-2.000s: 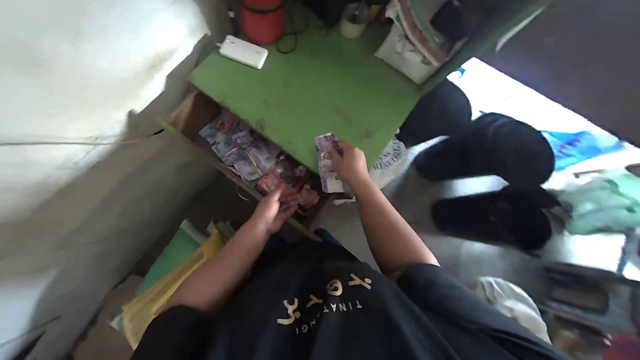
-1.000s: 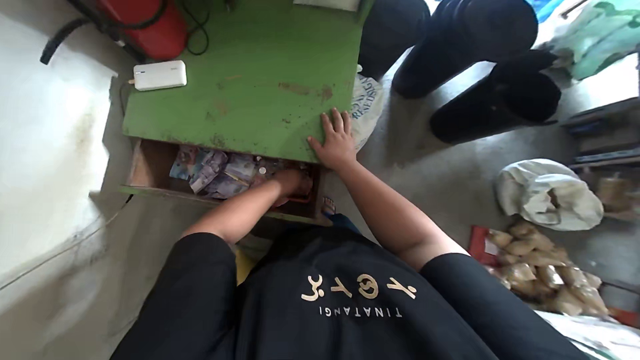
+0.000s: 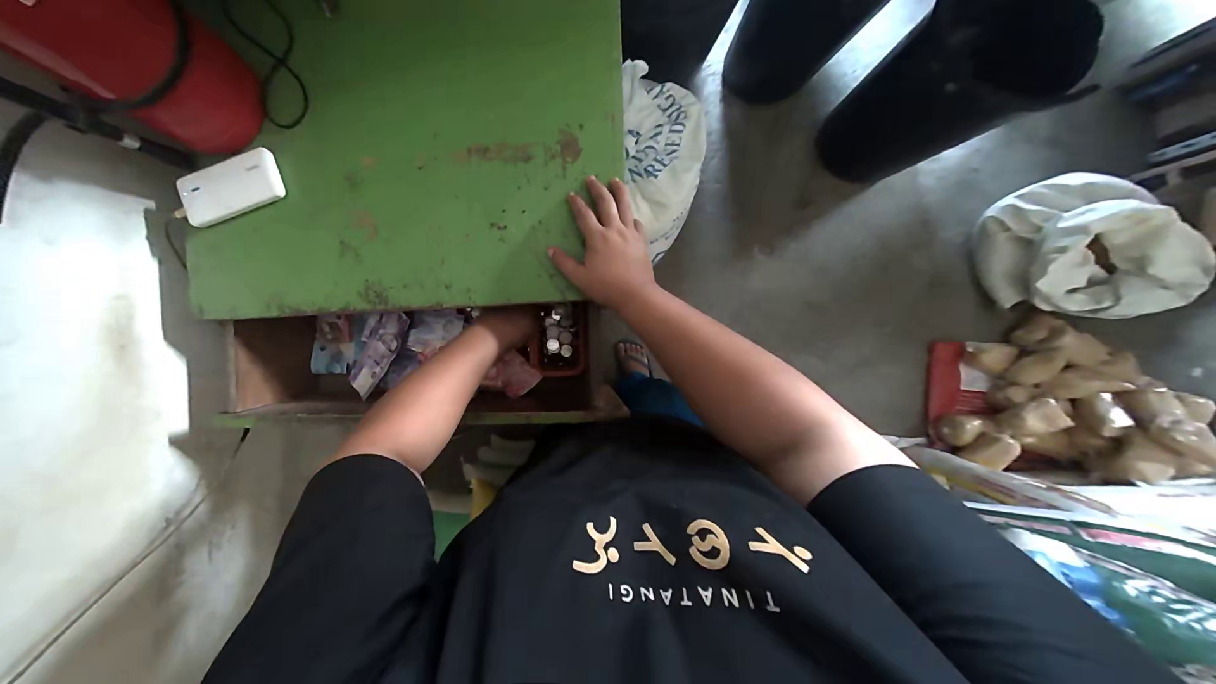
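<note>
Below the front edge of the green tabletop [image 3: 427,209], a wooden drawer [image 3: 275,366] is pulled out. My left hand [image 3: 513,326] reaches into it, its fingers mostly hidden under the tabletop's edge, so its grip cannot be made out. Loose banknotes [image 3: 380,351] lie in the drawer to the left of that hand, and reddish notes [image 3: 513,373] lie just below it. To its right is a small reddish-brown tray [image 3: 578,366] holding coins [image 3: 559,332]. My right hand [image 3: 613,252] rests flat with spread fingers on the tabletop's right front corner.
A white power bank [image 3: 231,187] and a red cylinder [image 3: 190,76] stand at the tabletop's left. Beside its right edge is a printed white sack [image 3: 665,161]. Black cylindrical containers [image 3: 950,85], an open white sack [image 3: 1111,247] and filled plastic bags [image 3: 1083,408] are on the right.
Two seconds ago my right hand held banknotes over the tabletop's edge; one second ago it lay bare on the tabletop, as now. My left hand has gone into the drawer. The view has shifted markedly.
</note>
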